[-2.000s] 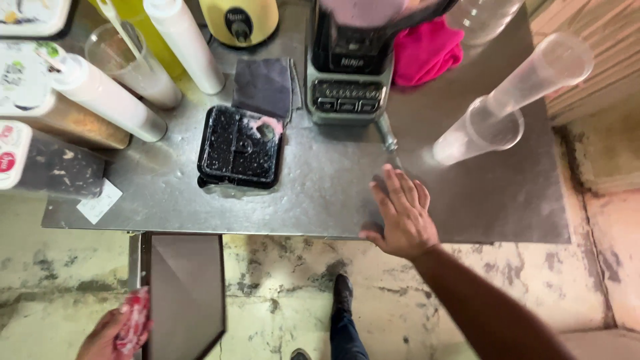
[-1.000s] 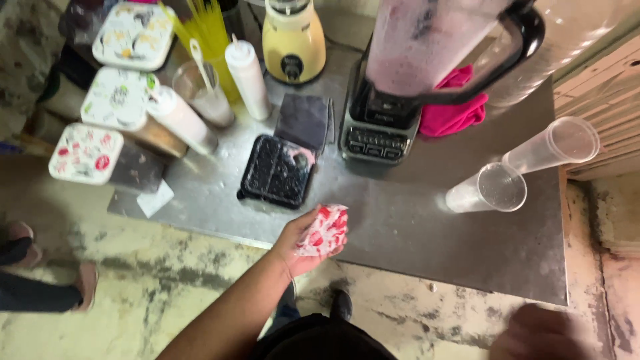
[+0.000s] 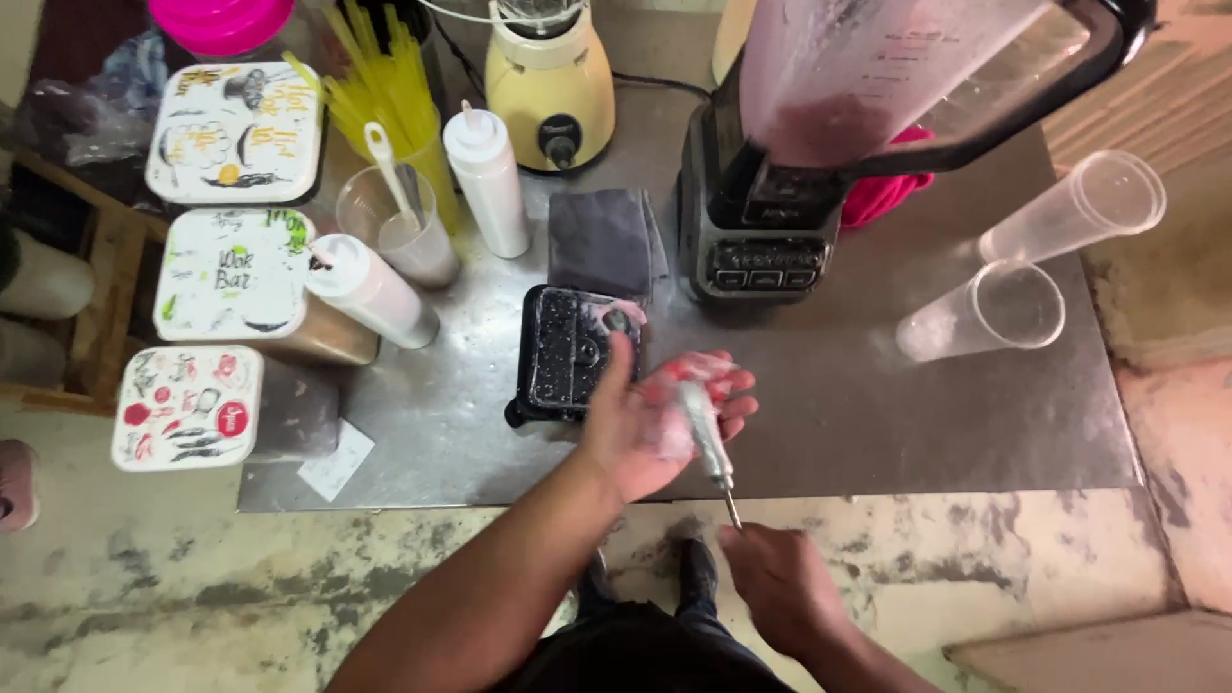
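My left hand [image 3: 640,433] is palm up over the front part of the steel table, with a red and white plastic packet [image 3: 679,414] lying across the palm and fingers. My right hand [image 3: 780,582], beyond the table's front edge, grips the thin metal end of a utensil [image 3: 707,438]; its pale handle rests against the packet. Just behind my left hand is a black plastic blender lid [image 3: 558,356] spattered with pink. The Ninja blender [image 3: 760,231] stands behind, its tilted-looking jug [image 3: 837,96] holding pink liquid.
Two clear plastic cups [image 3: 1020,303] [image 3: 1078,207] are at the right. Lidded containers [image 3: 231,279], squeeze bottles [image 3: 486,183] and yellow straws [image 3: 385,87] crowd the left. A cream blender base [image 3: 549,91], dark folded cloth [image 3: 599,241] and pink cloth [image 3: 881,192] are farther back.
My right hand, earlier on the table beside the utensil and then low at the right, now holds that utensil. My left hand has come over the table with the packet and opened under it.
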